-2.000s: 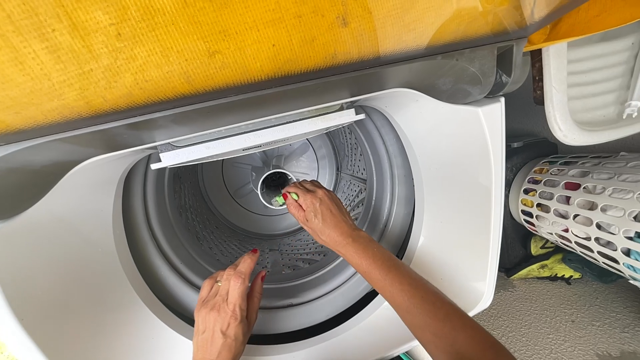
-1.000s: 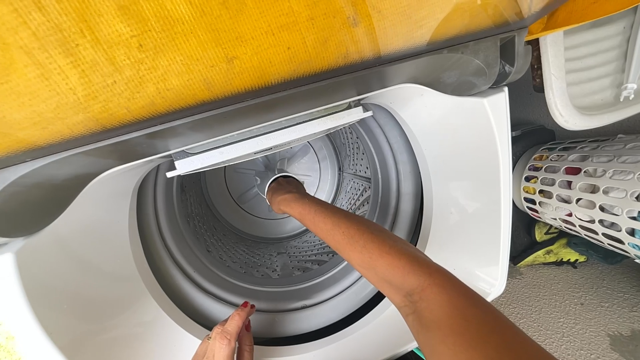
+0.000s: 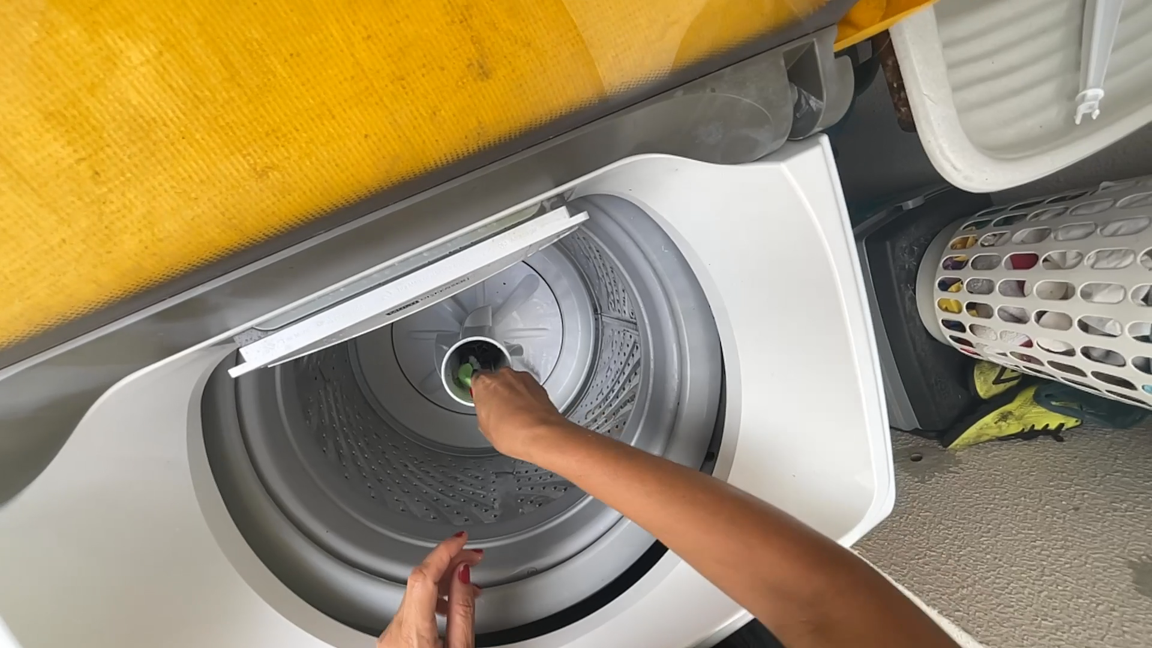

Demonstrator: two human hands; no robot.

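A top-loading washing machine (image 3: pixel 792 333) stands with its perforated drum (image 3: pixel 405 459) exposed. Down in the drum, my right hand (image 3: pixel 517 409) grips a small green object (image 3: pixel 465 373) at the mouth of the white central agitator tube (image 3: pixel 447 364); the fingertips are partly hidden, and I cannot tell what the green object is. My left hand (image 3: pixel 436 598) is at the near rim of the drum opening, fingers slightly bent, with nothing seen in it. A white flap (image 3: pixel 405 292) bearing writing juts over the far part of the opening.
The raised yellowish lid (image 3: pixel 315 117) fills the upper left. To the right lie a white perforated laundry basket (image 3: pixel 1044 270) with cloth in it, a yellow-green shoe (image 3: pixel 1017 418) on the textured floor (image 3: pixel 1017 522), and a white ribbed basin or sink (image 3: pixel 972 153).
My right hand was deeper in the tube a second ago and has come up to its mouth, where the green object shows again. My left hand stays by the near rim.
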